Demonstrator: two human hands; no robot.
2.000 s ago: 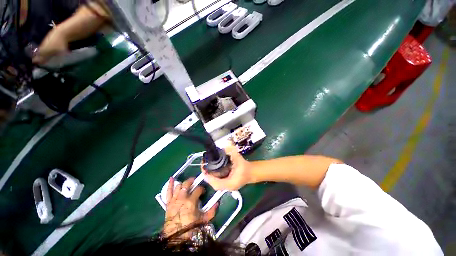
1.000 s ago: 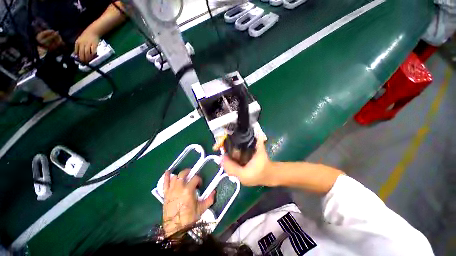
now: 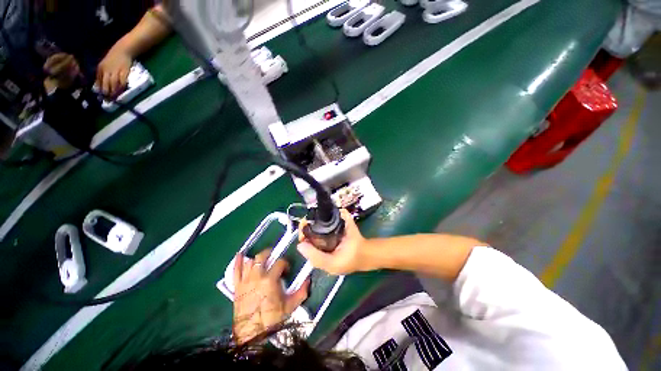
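Note:
My right hand (image 3: pixel 338 250) is closed around the black electric screwdriver (image 3: pixel 323 226), which stands over the white plastic housings, just in front of the screw feeder. Its tip is hidden below my hand. My left hand (image 3: pixel 262 296) lies spread over the rounded ends of several housings (image 3: pixel 252 243) side by side on the green surface and holds them down. The white screw feeder (image 3: pixel 334 171), with a red switch, holds a heap of screws. Its front pick-up plate (image 3: pixel 368 198) has small brassy parts.
A metal upright (image 3: pixel 246 88) stands behind the feeder. The power cord (image 3: pixel 210 206) curves across the left. Two housings (image 3: pixel 114 232) lie at the left, others (image 3: pixel 383 27) at the back. Another person's hand (image 3: pixel 114 71) holds a housing. A red stool (image 3: pixel 569 119) stands at the right.
The screwdriver in my right hand went from over the housings to the feeder front, then back over the housings. My left hand stays on them. The other person's hand moved onto a housing.

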